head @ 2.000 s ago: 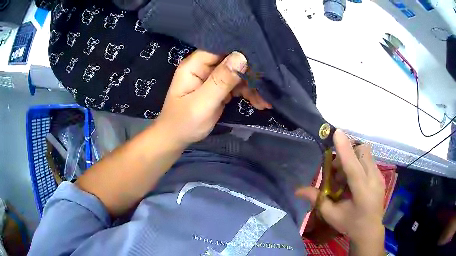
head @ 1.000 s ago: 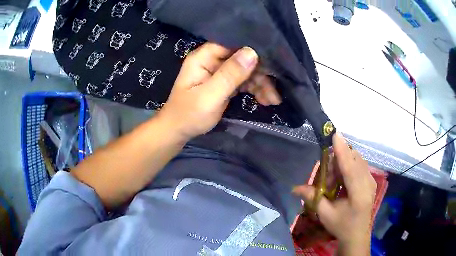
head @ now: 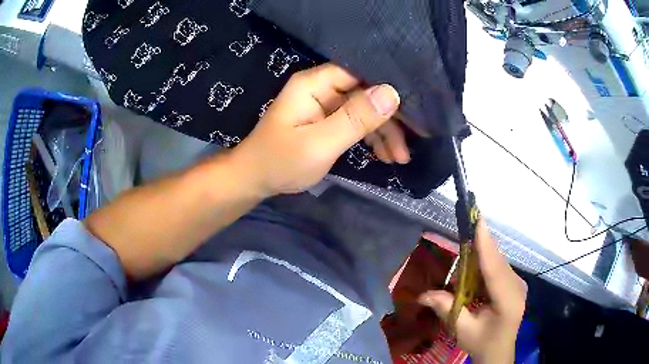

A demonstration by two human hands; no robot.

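Observation:
The printed fabric panel [head: 188, 67], black with white outlined animal figures, lies over the table's front edge. Plain dark grey cloth [head: 341, 35] lies over its right part. My left hand [head: 320, 128] pinches the grey cloth between thumb and fingers; some fingertips show below the thumb. My right hand [head: 484, 298] holds the fabric shears [head: 466, 227] by their yellow-gold handles. The dark blades point up toward the cloth's right edge, and their tips are at or behind that edge; I cannot tell if they are open.
Thread snips [head: 560, 131] with a red grip lie on the white table [head: 519, 170], with a thin black cord nearby. A grey cylindrical fitting [head: 517, 57] is at the upper right. A blue basket [head: 91, 153] stands at the left, a red basket [head: 409, 274] below the table edge.
The shears have moved down and away from the cloth, so more blade shows. The view has shifted, with the table things lower. My left hand still pinches the grey cloth.

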